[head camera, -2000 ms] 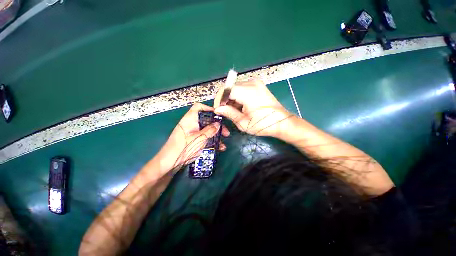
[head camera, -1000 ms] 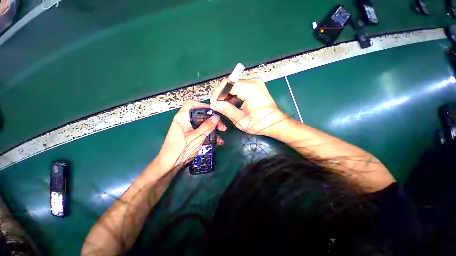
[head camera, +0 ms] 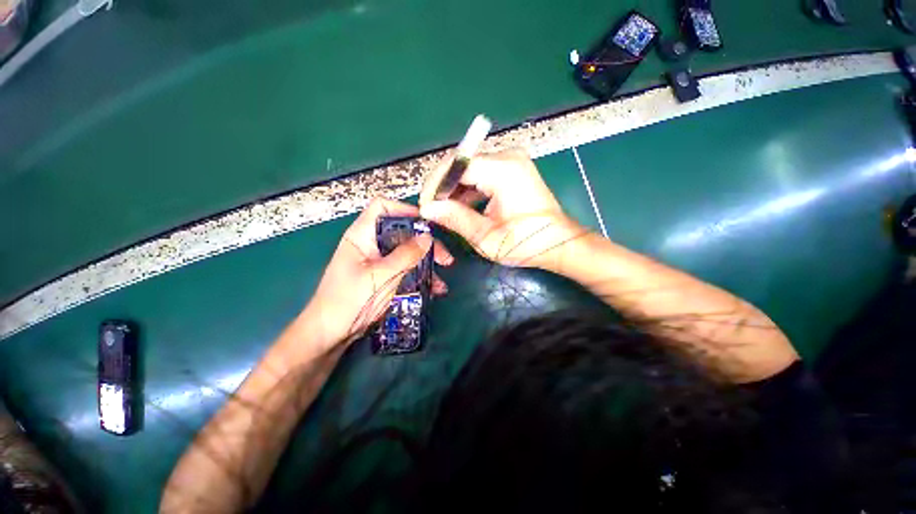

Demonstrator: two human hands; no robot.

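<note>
A black phone unit (head camera: 403, 319) is held upright in the picture over the green bench, its blue-silver circuit board showing at the lower end. My left hand (head camera: 367, 266) grips it from the left, thumb across its upper part, fingertips showing on its right side. My right hand (head camera: 502, 213) holds a slim tool (head camera: 469, 147) with a white upper end and darker lower part, like a pencil. The right fingertips are at the phone's top right corner, beside a small white spot. The tool's tip is hidden by the fingers.
Another phone unit (head camera: 117, 376) lies on the bench at left. On the green belt (head camera: 331, 90) at upper right lie an open phone (head camera: 619, 52) with a wire and several more phones. A small black module (head camera: 684, 84) overlaps the worn metal edge strip (head camera: 291, 206). Dark hair covers the lower middle.
The belt phones at upper right have moved left; the phone at the far left belt edge has gone from view. The held phone has shifted slightly left. Both hands keep their hold.
</note>
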